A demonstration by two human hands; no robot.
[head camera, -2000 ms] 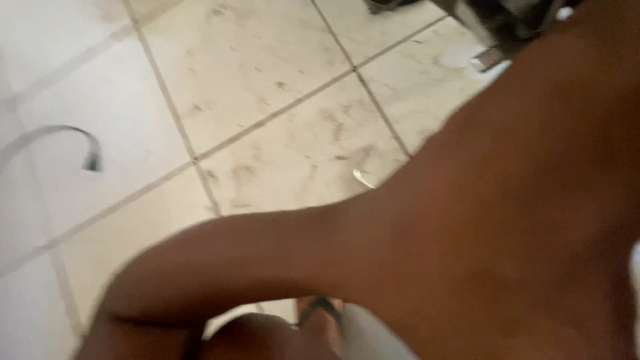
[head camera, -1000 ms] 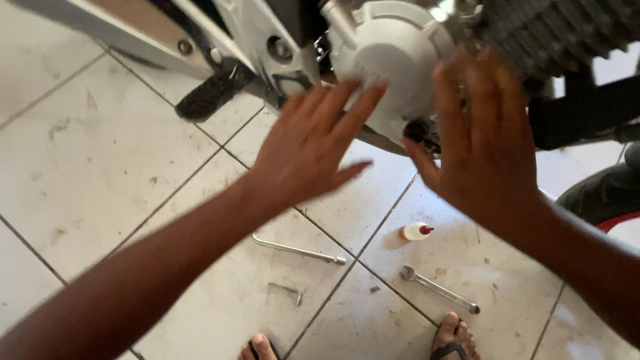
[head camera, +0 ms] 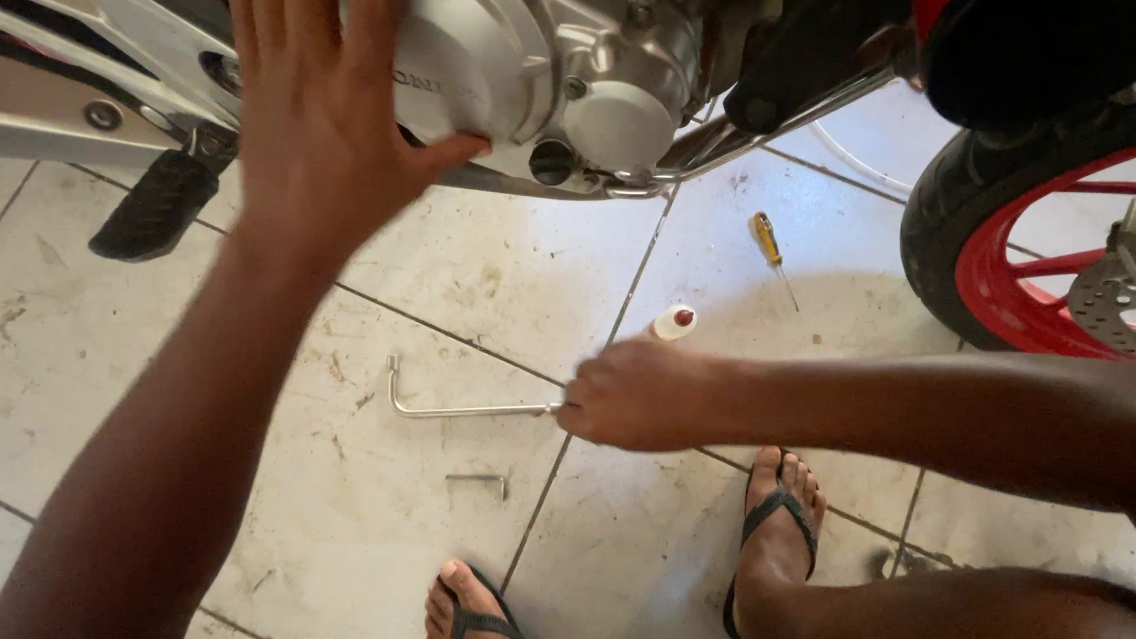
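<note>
My left hand [head camera: 324, 115], fingers spread, is at the left side of the motorcycle's silver engine cover [head camera: 475, 71]; whether it presses on the cover I cannot tell. A black plug [head camera: 552, 162] sits low on the engine. My right hand [head camera: 635, 395] is low over the tiled floor, its fingers curled at the end of an L-shaped socket wrench [head camera: 470, 412]. Whether it grips that wrench or another tool under the fingers is hidden. Just beyond the right hand is a small white bottle with a red cap [head camera: 676, 321]. A small hex key [head camera: 477, 479] lies nearer my feet.
A yellow-handled screwdriver [head camera: 768, 238] lies on the floor before the front wheel with its red rim [head camera: 985, 266]. The black footpeg [head camera: 158, 204] juts out at the left. My sandalled feet [head camera: 781, 524] are at the bottom.
One second ago both hands were raised by the engine cover. The right hand has since come down to the floor tools, where a combination wrench lay. The left is still by the engine.
</note>
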